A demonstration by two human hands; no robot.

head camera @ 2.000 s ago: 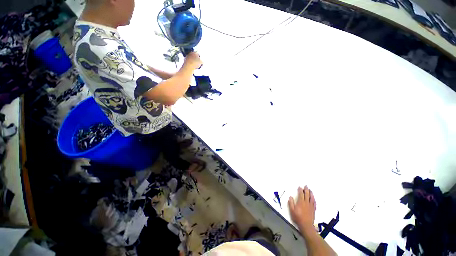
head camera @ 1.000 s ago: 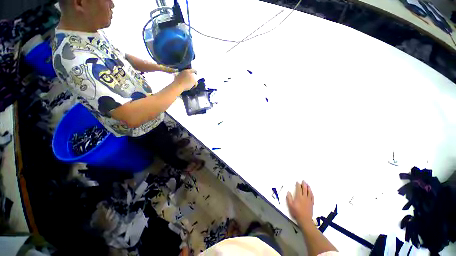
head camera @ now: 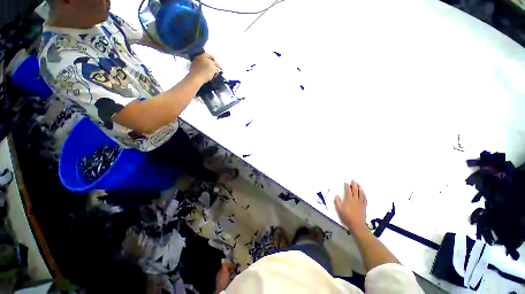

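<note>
My right hand (head camera: 352,205) lies palm down on the white table (head camera: 368,132) near its edge, fingers extended, holding nothing. A small dark scrap (head camera: 321,198) lies just left of it. A black tie strip (head camera: 411,236) runs from near my right wrist to a dark stack with white pieces on it (head camera: 452,257) at the lower right. A black strip pile (head camera: 499,198) with a pinkish spot lies at the right. A patch of skin (head camera: 225,277) shows left of my cream shirt at the bottom, perhaps part of my left arm; a left hand cannot be made out.
A person in a patterned shirt (head camera: 95,74) at the upper left grips a blue-motored cutting machine (head camera: 181,26) over the table. Its metal base (head camera: 221,102) is beside dark scraps. A blue tub of offcuts (head camera: 72,166) stands on the scrap-littered floor. A cable crosses the table's far side.
The view has shifted. The person has tilted the cutting machine, and its base shows near the table edge. My right hand stays flat on the table. More of my shirt and the dark stack shows.
</note>
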